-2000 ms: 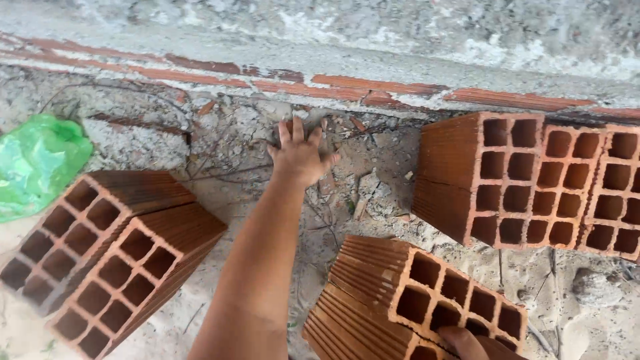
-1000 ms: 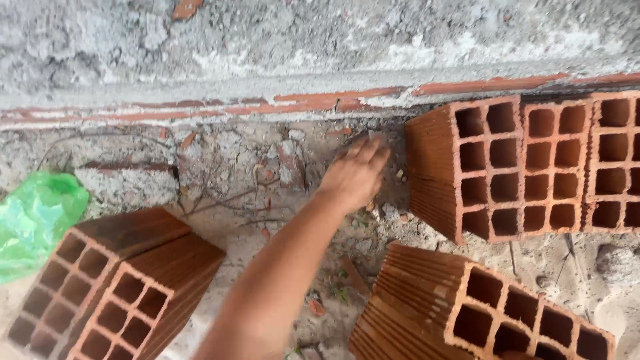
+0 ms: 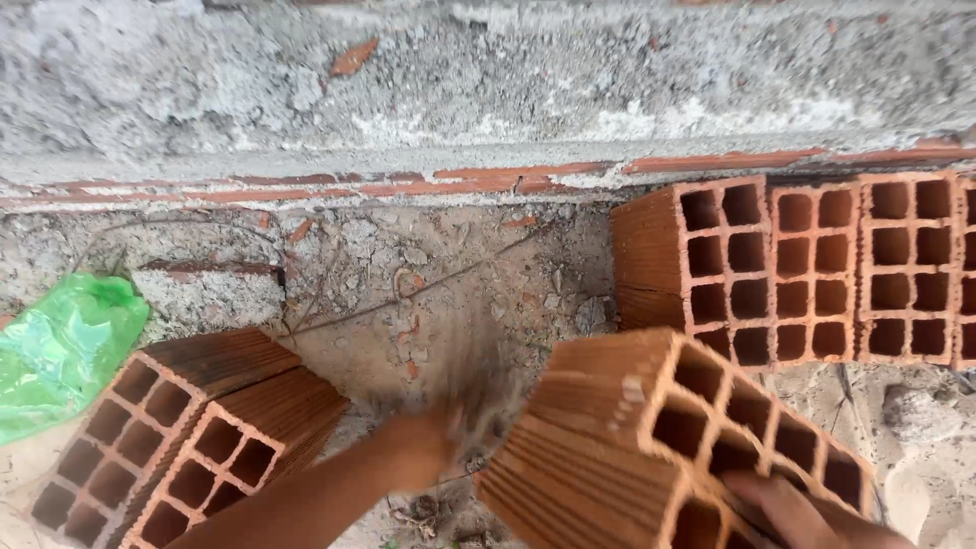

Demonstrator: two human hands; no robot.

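Observation:
My left hand point(image 3: 438, 435), blurred by motion, is low over the sandy soil between the brick groups; its fingers cannot be made out clearly. At the lower right, my right hand point(image 3: 785, 511) holds a hollow clay brick point(image 3: 610, 389) by its open-celled end, with fingers at the cells. Another hollow clay brick point(image 3: 579, 488) lies directly against it, below. Two hollow bricks point(image 3: 229, 366) stand tilted side by side at the lower left. A row of hollow bricks point(image 3: 648, 259) stands against the wall base at the right.
A rough concrete wall footing point(image 3: 488, 84) with a thin line of red brick crosses the top. A green plastic bag point(image 3: 69, 351) lies at the left, near a mortar-covered block point(image 3: 213, 297). A thin twig point(image 3: 427, 290) and rubble lie on the soil. A stone point(image 3: 919, 412) sits at the right.
My left hand has moved from the soil near the wall base back toward me, beside the held brick. Leaves or twigs near the wall have shifted; a long twig now shows across the soil.

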